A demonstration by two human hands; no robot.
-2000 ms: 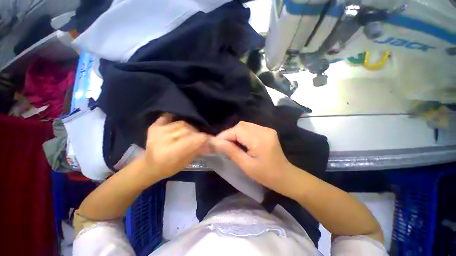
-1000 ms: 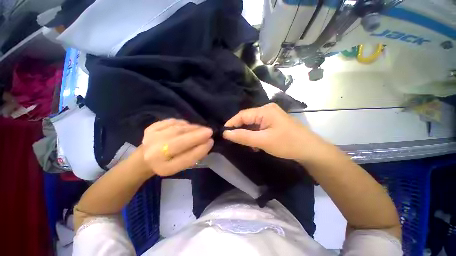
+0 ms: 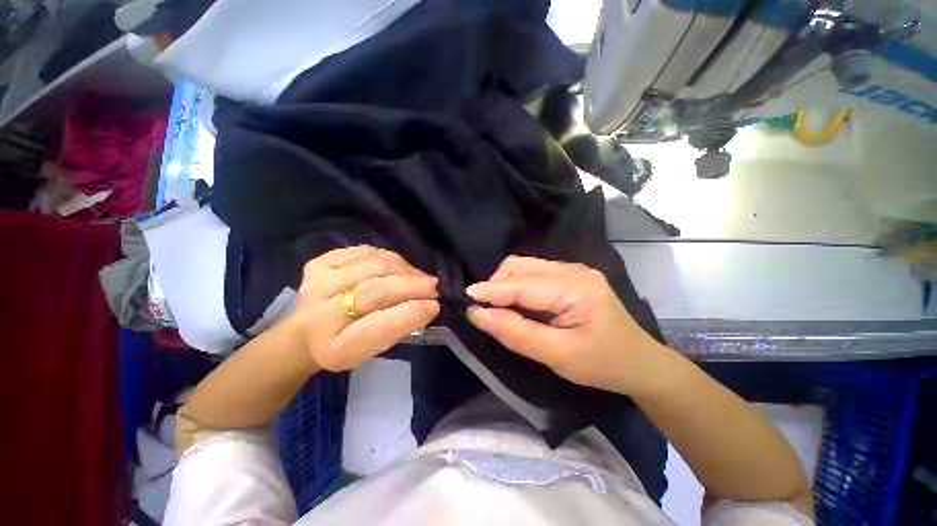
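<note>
A black garment lies in a large soft heap left of the sewing machine and hangs over the table edge towards the lap. My left hand, with a gold ring, pinches a fold of the black cloth. My right hand pinches the same fold just to the right, fingertips a small gap apart. A narrow pale strip shows below the hands. A light grey piece lies at the cloth's upper left, another pale piece at its left.
The white sewing machine stands at upper right. A yellow curved object lies behind it. Silvery ribbed trim edges the table. Blue crates stand below. Red cloth hangs at left.
From two seconds ago, the hands have parted slightly and the black fold shows between the fingertips. The pale piece under them is less visible. The view has shifted a little.
</note>
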